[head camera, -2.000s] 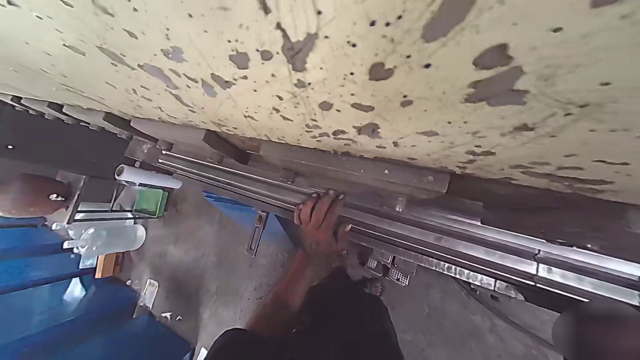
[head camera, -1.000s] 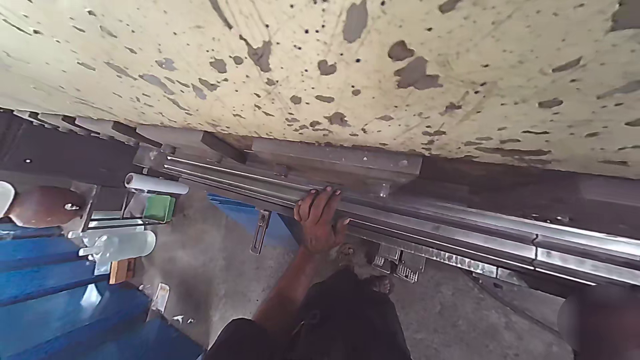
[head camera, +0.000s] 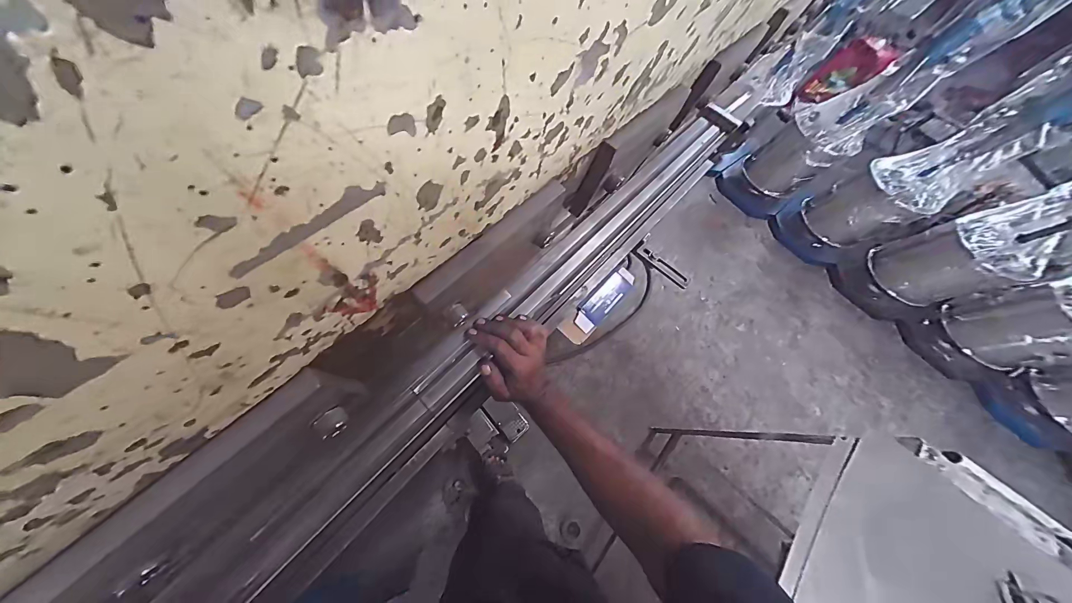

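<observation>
My right hand (head camera: 512,356) lies palm down on a long grooved metal rail (head camera: 578,251) of a large machine. Its fingers are bent over the rail's top and its thumb lies lower, toward the near side. The forearm comes in from the lower right. My left hand is out of view. Above the rail stands a machine panel (head camera: 435,126) with worn cream paint and bare grey patches. A small blue and white box (head camera: 605,300) shows below the rail, beyond my hand, beside a dark cable.
Several large rolls (head camera: 917,264) wrapped in clear plastic stand along the right. A grey metal sheet or tabletop (head camera: 888,519) is at the lower right. A metal bracket (head camera: 664,266) juts out past the box. Concrete floor (head camera: 754,335) shows between rail and rolls.
The view has swung strongly. Earlier my left hand was on the rail; now my right hand is on it and the left is out of view. The wrapped rolls have come into sight.
</observation>
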